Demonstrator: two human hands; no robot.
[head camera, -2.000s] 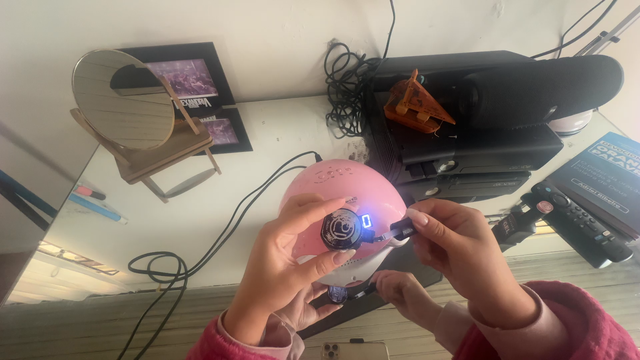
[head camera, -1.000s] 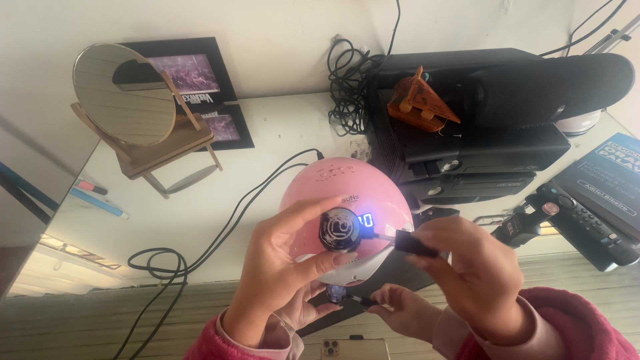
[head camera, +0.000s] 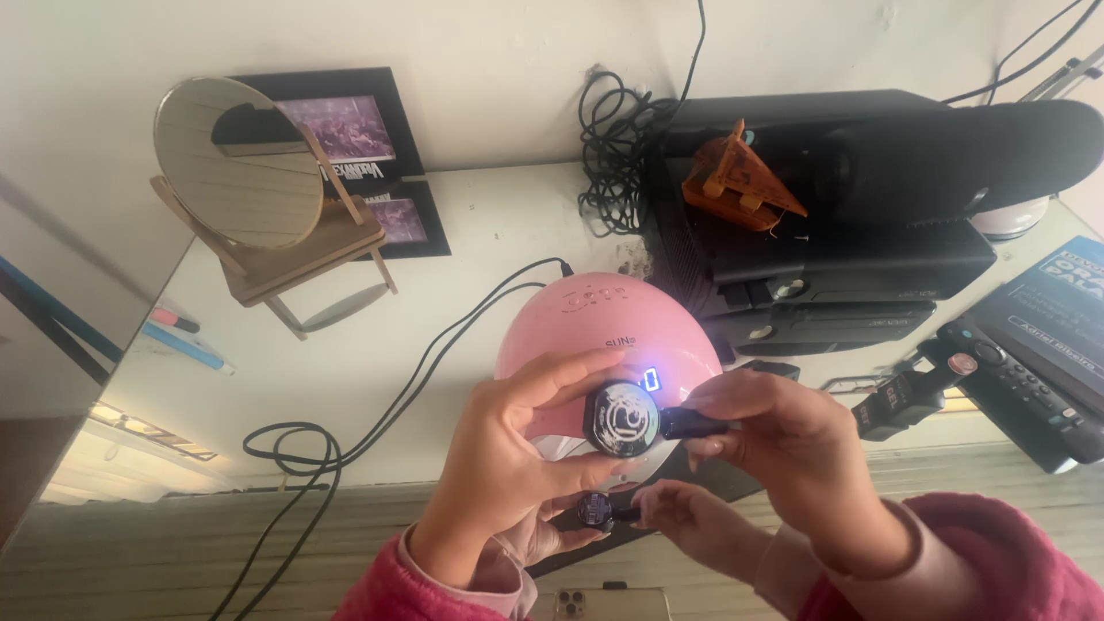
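Between thumb and fingers, my left hand grips a small round black bottle with a white emblem on its face. My right hand pinches a black cap, which meets the bottle's right side; any brush on it is hidden. Just behind both hands is a pink dome-shaped nail lamp with a lit blue-white display, partly covered by the bottle. Below, the mirrored surface reflects both hands and the bottle.
A round mirror on a wooden stand is at the left. Black cables run from the lamp. Black consoles, an orange triangular object, a black gel bottle, a remote control and a book lie right.
The cap in my right hand stood apart from the bottle one second ago, with a thin stem between them; now it is against the bottle. My left hand keeps its hold.
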